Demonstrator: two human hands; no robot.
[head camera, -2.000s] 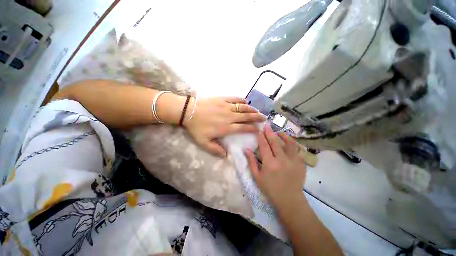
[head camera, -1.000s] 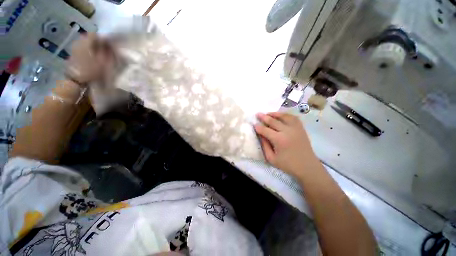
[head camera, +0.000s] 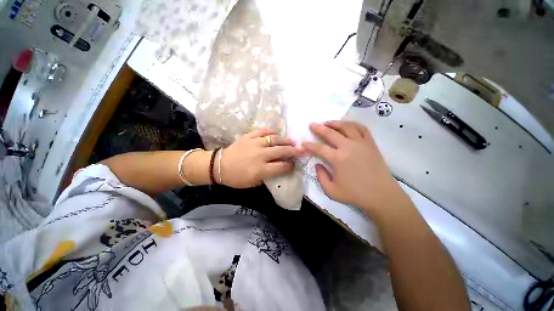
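A beige floral fabric panel (head camera: 240, 82) lies on the white table, its lower corner hanging over the front edge. Its lighter face spreads toward the needle area (head camera: 368, 88) of the machine at upper right. My left hand (head camera: 267, 159) pinches the fabric edge near the table's front. My right hand (head camera: 346, 159) is beside it, fingertips on the same edge, nearly touching the left fingertips. The grip under the right fingers is partly hidden.
Black thread snips (head camera: 454, 124) lie on the bed right of the needle. A tan round block (head camera: 403, 90) is by the needle. Black-handled scissors (head camera: 539, 296) are at the far right edge. A second machine (head camera: 73, 24) stands at upper left.
My left hand has come back from the far left to beside my right hand. The fabric has swung round and now runs upward from my hands. The view has shifted slightly.
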